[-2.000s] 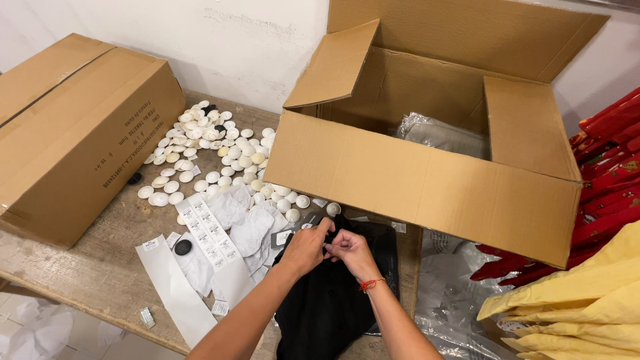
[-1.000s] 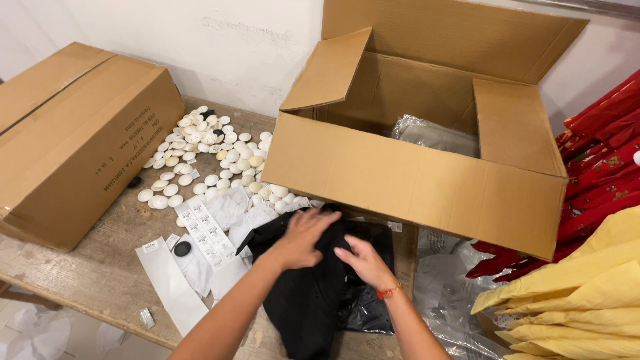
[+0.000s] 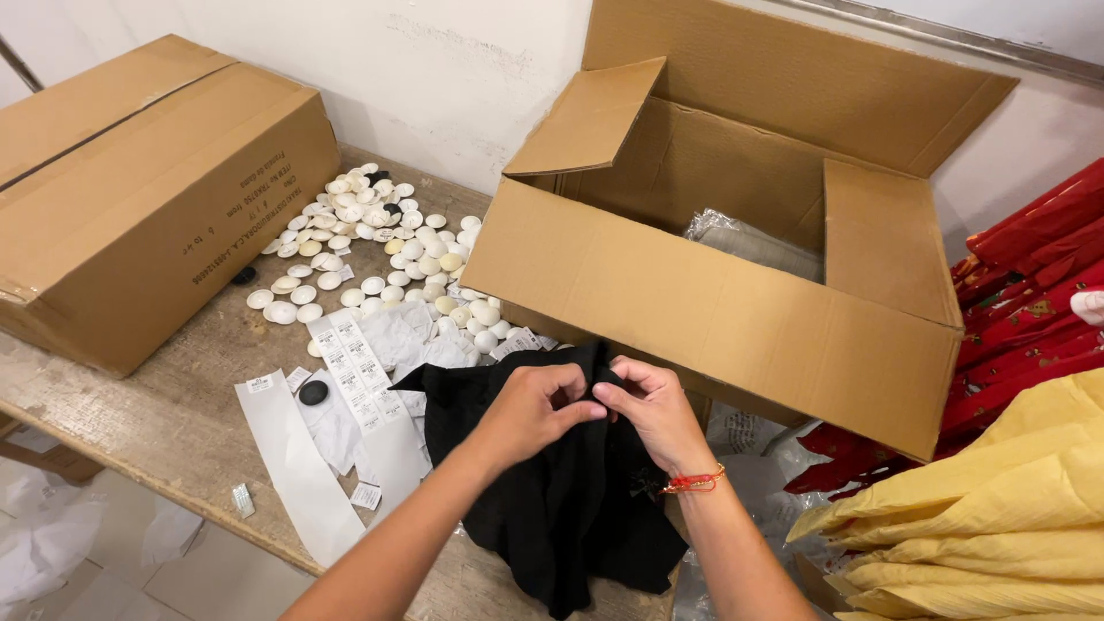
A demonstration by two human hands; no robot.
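Observation:
A black cloth garment [image 3: 552,492] lies bunched over the front edge of the wooden table. My left hand [image 3: 539,410] pinches its upper part between thumb and fingers. Close beside it, my right hand [image 3: 651,410], with a red cord bracelet at the wrist, grips the same fabric; the fingertips of both hands almost meet. Whether something small is between them cannot be told. Left of the garment are printed sticker strips [image 3: 358,371], a blank white strip [image 3: 302,474] and a round black disc [image 3: 313,392]. Behind it spreads a heap of white round discs [image 3: 423,259].
A large open cardboard box [image 3: 690,285] with plastic-wrapped contents [image 3: 755,246] stands behind my hands. A closed cardboard box [image 3: 164,207] sits at the left of the wooden table [image 3: 172,414]. Red patterned cloth [image 3: 1035,328] and yellow cloth [image 3: 975,492] are at the right.
One second ago my hands were apart over the black garment with fingers spread. Now they have come together and pinch its upper part.

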